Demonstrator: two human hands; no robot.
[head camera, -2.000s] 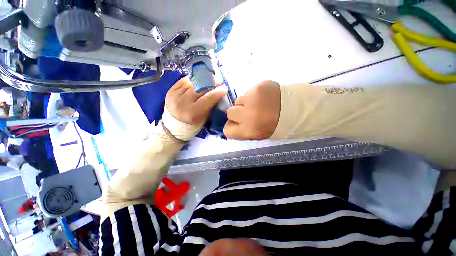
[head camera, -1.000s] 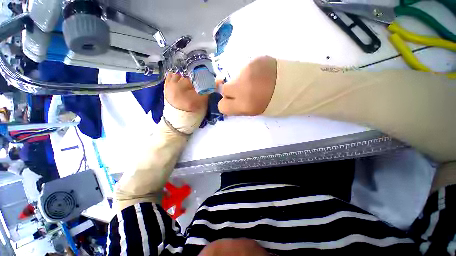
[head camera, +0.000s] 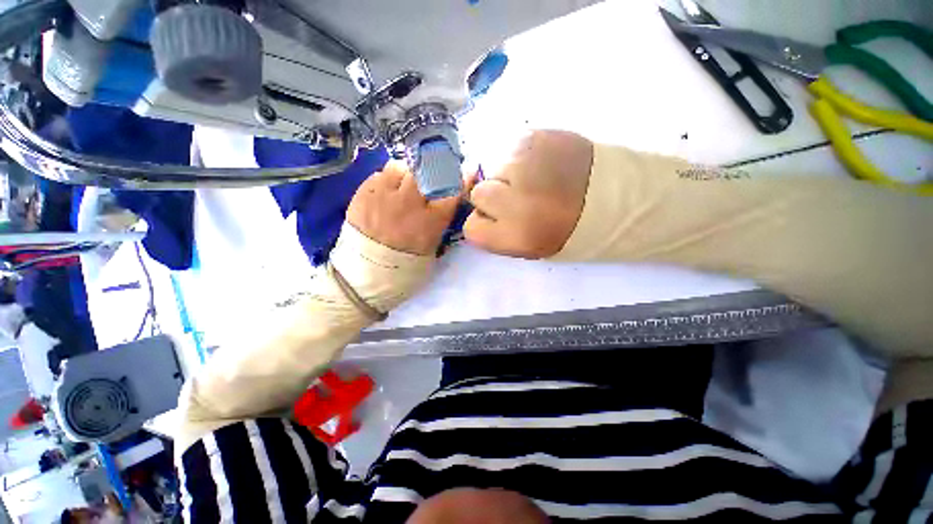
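A small piece of navy fabric (head camera: 453, 229) shows between my two hands, just below the needle area of the sewing machine (head camera: 297, 102). My left hand (head camera: 401, 215) lies on the near left side of the needle area, its fingertips partly hidden by the grey-blue ribbed cylinder (head camera: 438, 166). My right hand (head camera: 530, 197) is to the right, its fingers curled and closed on the fabric edge. The cylinder hides the stitching point. More navy fabric (head camera: 317, 210) lies behind and left of my left hand.
Black thread snips (head camera: 739, 80) and shears with yellow and green handles (head camera: 888, 128) lie at the table's upper right. A ruler strip (head camera: 614, 325) runs along the front edge. A red stool (head camera: 336, 406) is below; a grey motor-like unit (head camera: 118, 389) stands at left.
Both hands have moved up closer to the needle area than two seconds ago, and less navy fabric shows between them. The camera view has shifted slightly.
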